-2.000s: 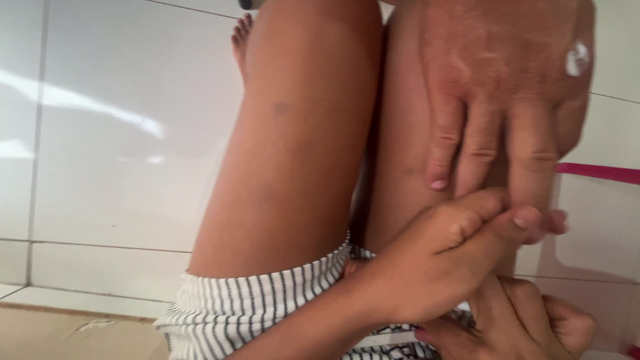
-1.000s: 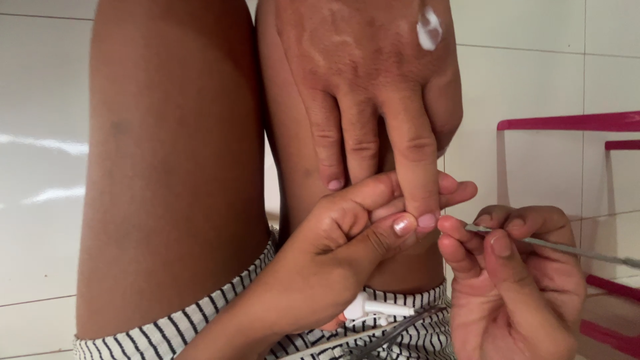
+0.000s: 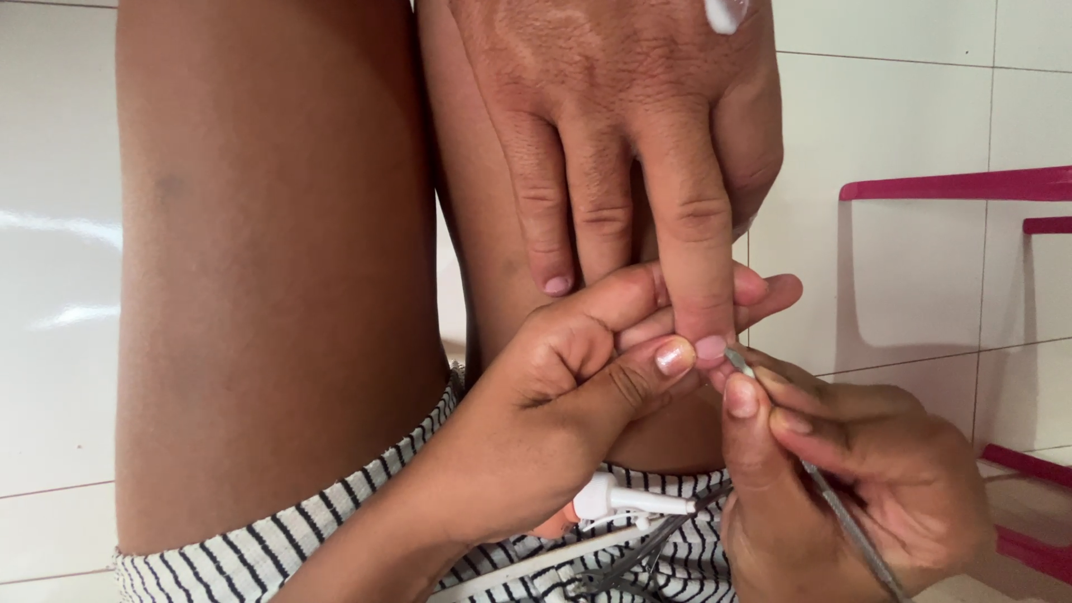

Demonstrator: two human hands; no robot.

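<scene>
Another person's hand (image 3: pixel 620 109) rests palm down on my thigh, with a blob of white cream (image 3: pixel 725 13) on its back. My left hand (image 3: pixel 578 377) holds one outstretched finger of that hand, thumb beside the fingertip and fingers beneath it. In my right hand (image 3: pixel 837 452) is a thin metal cuticle pusher (image 3: pixel 846 519), pinched between thumb and fingers. Its tip touches or nearly touches the side of the fingernail (image 3: pixel 711 348). Below my left hand, a white nozzle with an orange part (image 3: pixel 615 498) lies on my lap, beside grey metal tools (image 3: pixel 645 548), partly hidden.
My bare thighs (image 3: pixel 268 251) and striped shorts (image 3: pixel 352 502) lie beneath the hands. Pink bars (image 3: pixel 955 184), perhaps furniture legs, stand at the right over a light tiled floor (image 3: pixel 888 109).
My right hand, low beside my left hand two seconds ago, has come up to the held fingertip with the metal tool. The tool's tip is now at the nail. The view has shifted.
</scene>
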